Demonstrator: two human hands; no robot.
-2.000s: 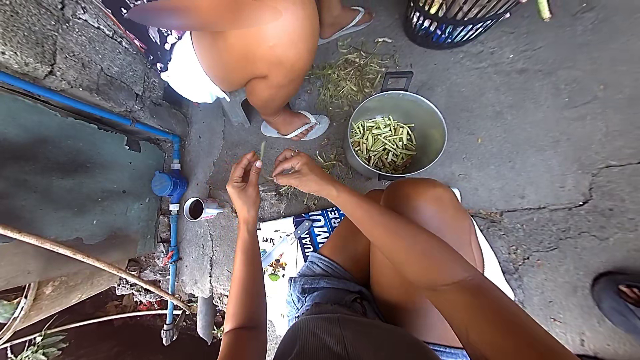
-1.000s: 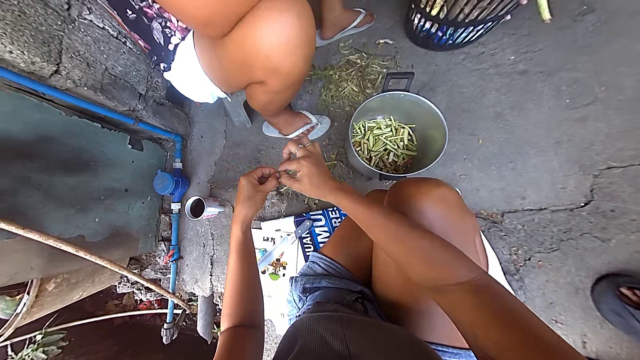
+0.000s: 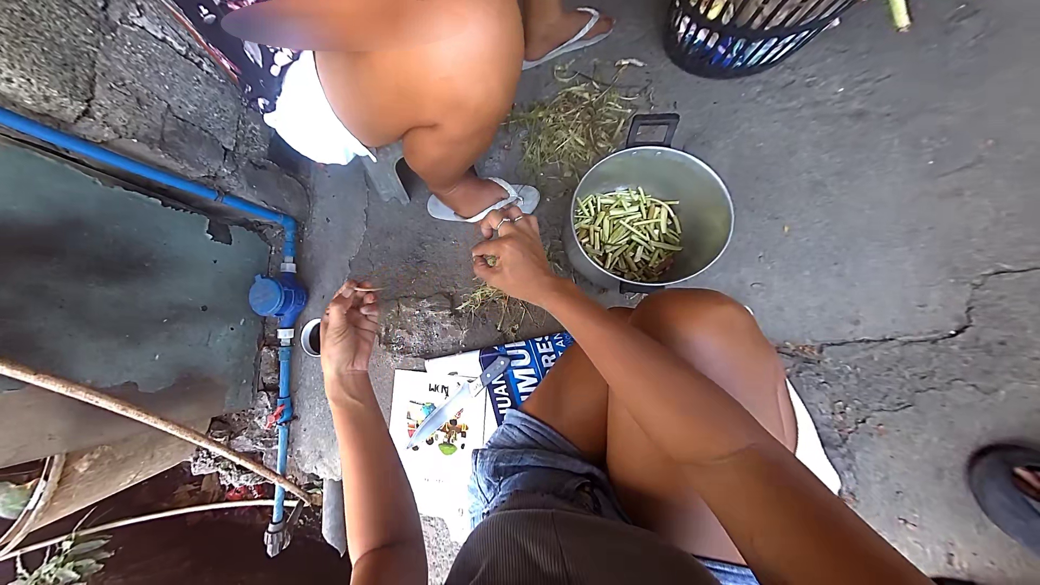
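My left hand (image 3: 351, 325) is raised beside the mug and pinches a thin, pale piece of plant stem (image 3: 368, 289). My right hand (image 3: 516, 253) is up and to its right, near the pot, with fingers curled around a small greenish bit of stem (image 3: 491, 261). The metal pot (image 3: 707, 203) holds cut green stem pieces (image 3: 626, 231). Stringy peelings (image 3: 500, 307) lie on the ground below my right hand. A kitchen knife (image 3: 459, 404) rests on printed sheets (image 3: 414, 479) beside my thigh.
Another person's sandalled foot (image 3: 479, 199) is just beyond my right hand. More peelings (image 3: 577, 122) lie by the pot. A black plastic basket (image 3: 756, 36) stands at the top right. The mug of dark liquid (image 3: 311, 337) sits near the blue pipe (image 3: 284, 382).
My hands were close together a second ago and are now apart: the left has moved left and the right is nearer the pot.
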